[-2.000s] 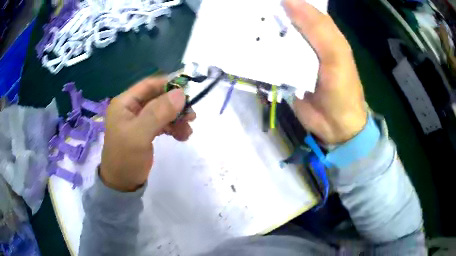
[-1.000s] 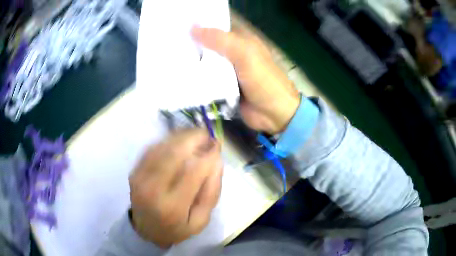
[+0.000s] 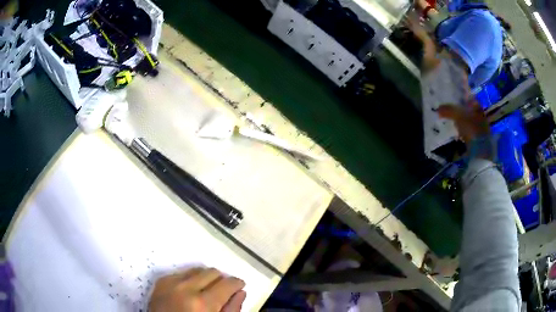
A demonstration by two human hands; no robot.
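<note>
My right hand (image 3: pixel 468 125), small and blurred, is stretched out over the conveyor at the right. Its fingers are on a white housing shell (image 3: pixel 440 100) that stands tilted there, with thin leads at its lower end. My left hand (image 3: pixel 198 292) is low on the white board (image 3: pixel 79 213), cut off by the bottom edge. Its fingers are bent, nothing shows in them and their undersides are hidden.
An open shell (image 3: pixel 58 67) with black modules and wires lies at upper left. A mallet (image 3: pixel 189 186) and a white-headed tool (image 3: pixel 262 137) lie beside the board. Another shell (image 3: pixel 317 46) is on the green conveyor (image 3: pixel 256 67). A person in blue (image 3: pixel 472 39) is beyond. White brackets (image 3: pixel 18 55) are at far left.
The view has swung right, towards the conveyor. My right hand has moved far out to the right with a shell. My left hand has come off the wires and down to the board.
</note>
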